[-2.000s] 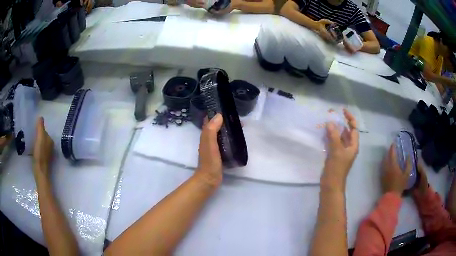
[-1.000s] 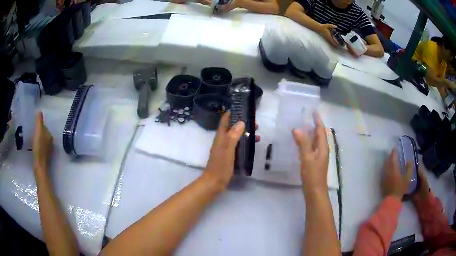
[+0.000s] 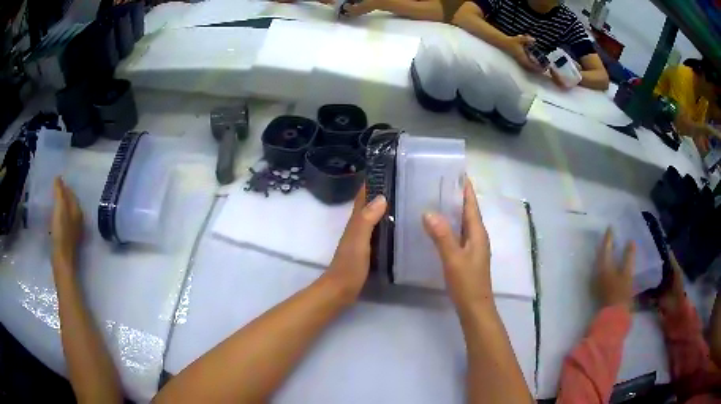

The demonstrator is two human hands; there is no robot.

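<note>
My left hand [image 3: 356,245] grips a black ribbed collar [image 3: 381,205], held upright above the white foam sheet [image 3: 506,245]. My right hand [image 3: 462,256] holds a frosted clear container [image 3: 427,170] from its right side. The container's open end meets the collar's right side; whether it is seated inside the collar cannot be told. My left fingertips are partly hidden behind the collar.
Black cup-shaped housings [image 3: 336,170] and loose small dark fittings [image 3: 277,179] lie behind my left hand. A dark grey handled part [image 3: 228,146] and a joined unit [image 3: 142,189] lie left. Finished units [image 3: 466,87] stand behind. Neighbours' hands work at both sides, near a black parts pile [image 3: 688,213].
The clear container has come left against the collar, with my right hand now on it. My left hand first moved the collar right and turned it upright. The right neighbour's container has turned.
</note>
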